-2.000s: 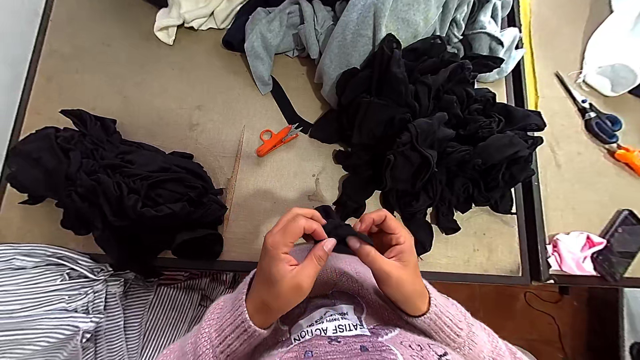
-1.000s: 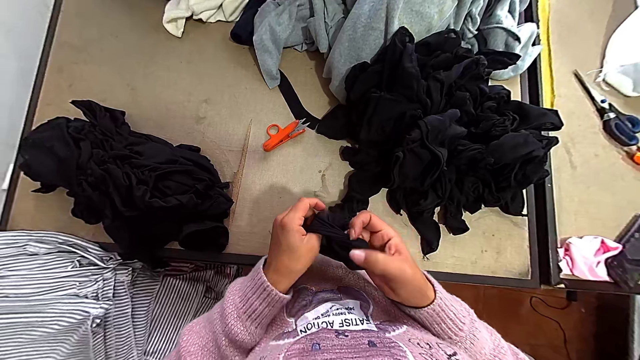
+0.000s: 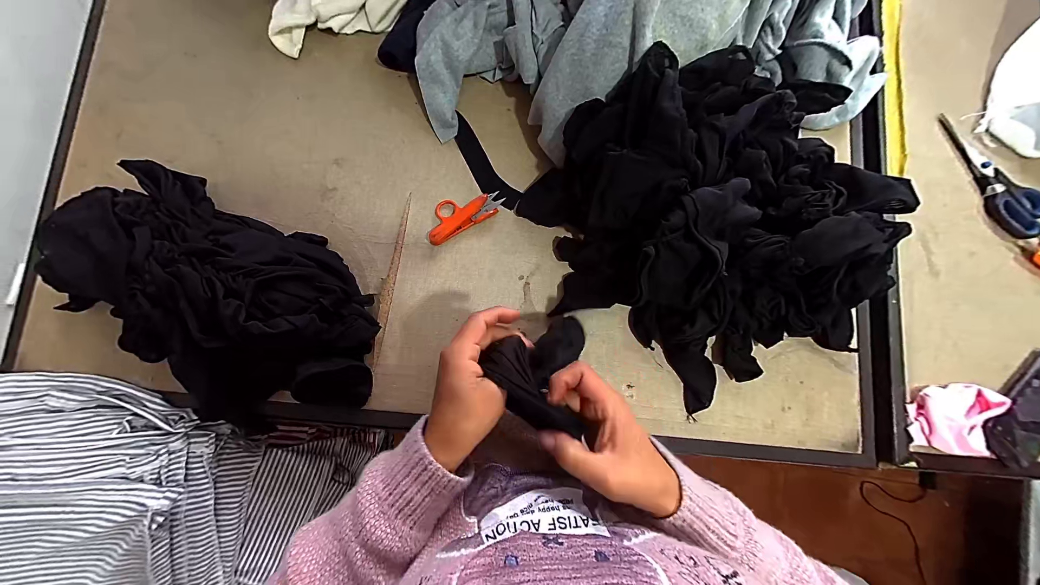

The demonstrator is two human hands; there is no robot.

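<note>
Near the table's front edge, a small black fabric piece [image 3: 524,382] is stretched between my two hands. My left hand [image 3: 471,390] grips its left end, fingers curled into the cloth. The right end is pinched by my right hand [image 3: 613,439] between thumb and fingers. A loose part of the black cloth lies just beyond them. On the table [image 3: 341,122], a big pile of black fabric pieces [image 3: 715,211] lies to the right and another black cloth heap [image 3: 219,292] to the left. Orange-handled thread snips [image 3: 465,219] rest between the piles.
Grey fabric [image 3: 634,49] and cream cloth [image 3: 341,15] lie at the back. Striped fabric [image 3: 89,479] hangs at the front left. On the right-hand table are dark-handled scissors [image 3: 1003,195], white cloth [image 3: 1020,89] and a pink cloth [image 3: 959,418]. A wooden strip [image 3: 394,276] lies beside the left heap.
The black piece is turned and stretched into a different shape between my hands. Both hands have shifted their grip on it. The snips and the two black piles stay in place.
</note>
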